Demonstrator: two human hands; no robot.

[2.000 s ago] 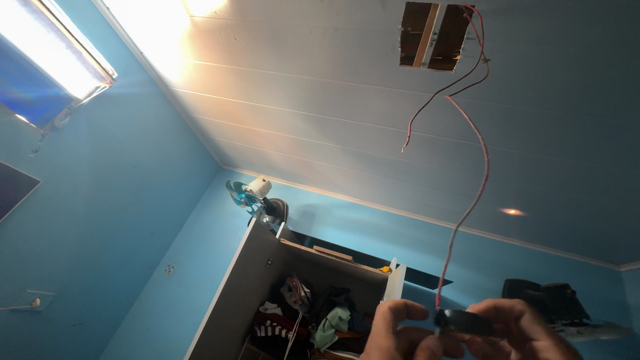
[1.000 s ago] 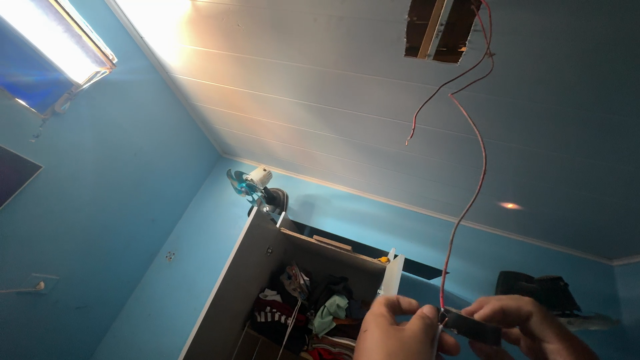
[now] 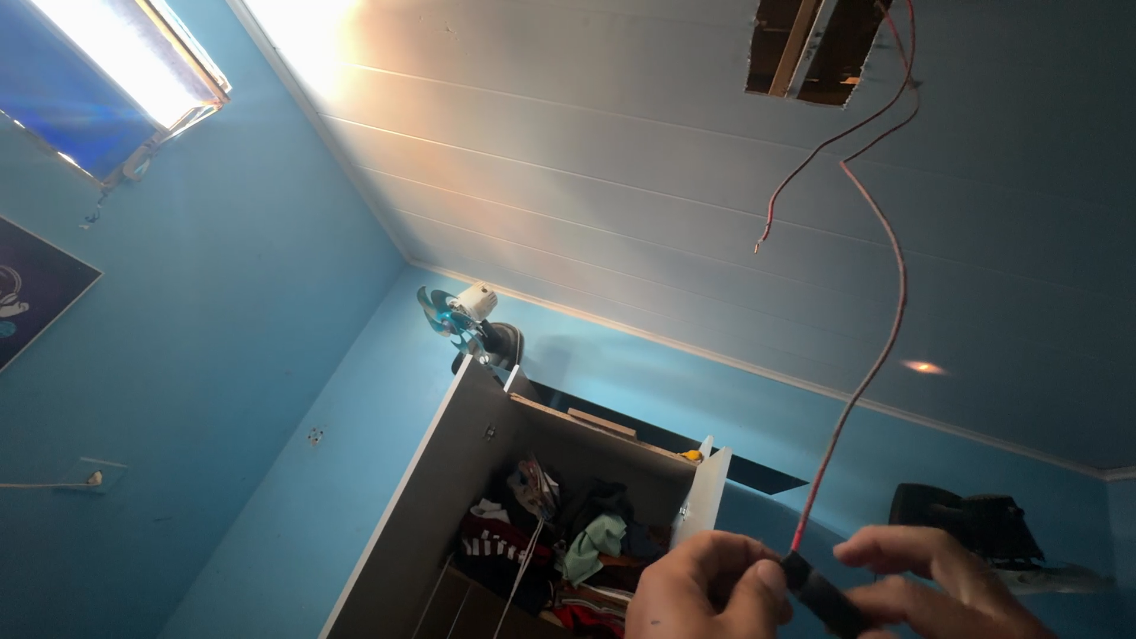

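A red electrical wire (image 3: 901,284) hangs from a rectangular cutout (image 3: 808,49) in the ceiling down to my hands. Black tape or sleeving (image 3: 821,593) surrounds its lower end. My left hand (image 3: 710,590) pinches the wire and the near end of the black piece between thumb and fingers. At its far end, my right hand (image 3: 941,577) touches the black piece, with fingers partly spread; its exact grip is cut off by the frame edge. A second, shorter red wire (image 3: 781,188) dangles free, with a bare tip.
An open wardrobe (image 3: 404,524) holds piled clothes (image 3: 595,548). On top stands a fan with blue blades (image 3: 448,315). A dark object (image 3: 972,524) sits on a shelf behind my right hand. Blue walls meet the panelled ceiling (image 3: 568,115); a window (image 3: 115,80) is at upper left.
The black piece has tilted so that its far end points downward. My right hand's upper fingers have lifted away from it. My left hand still pinches at the wire.
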